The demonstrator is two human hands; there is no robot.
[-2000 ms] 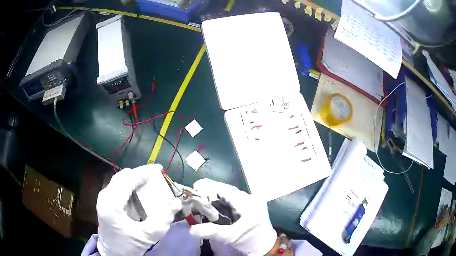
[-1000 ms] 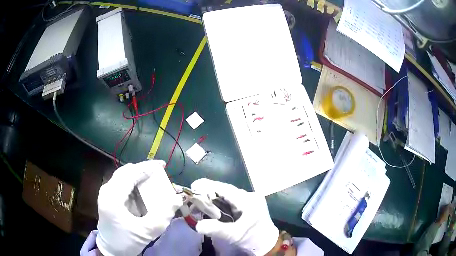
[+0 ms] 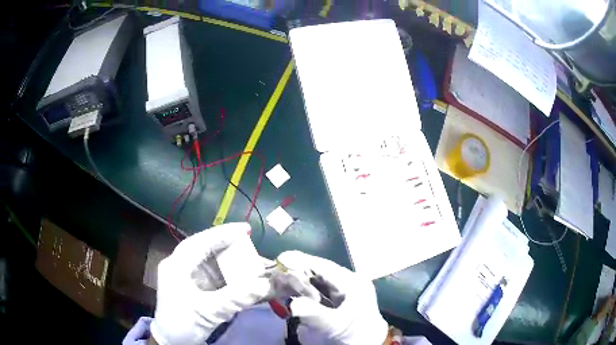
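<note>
My gloved left hand (image 3: 206, 286) and gloved right hand (image 3: 338, 303) meet at the bottom centre. My right hand is closed around test clips; a brass-coloured jaw (image 3: 275, 267) and a red part (image 3: 278, 308) show between the hands. My left fingers are bent close to the jaws; what they pinch is hidden. Two small white square modules, an upper one (image 3: 277, 176) and a lower one (image 3: 279, 220), lie on the dark green mat beyond my hands. The open white foam box (image 3: 398, 236) lies to the right, with short red wires showing.
A narrow power supply (image 3: 167, 67) with red and black leads and a wider grey meter (image 3: 88, 67) stand at left. Papers (image 3: 466, 263) with a blue knife (image 3: 489, 308), yellow tape (image 3: 468, 156) and folders lie at right. A brown carton (image 3: 71, 266) is lower left. Another person's hand shows at far right.
The whole view has shifted, so things sit slightly further right and lower. My hands stay together at the clips with only small finger movement. The modules and foam box lie as before.
</note>
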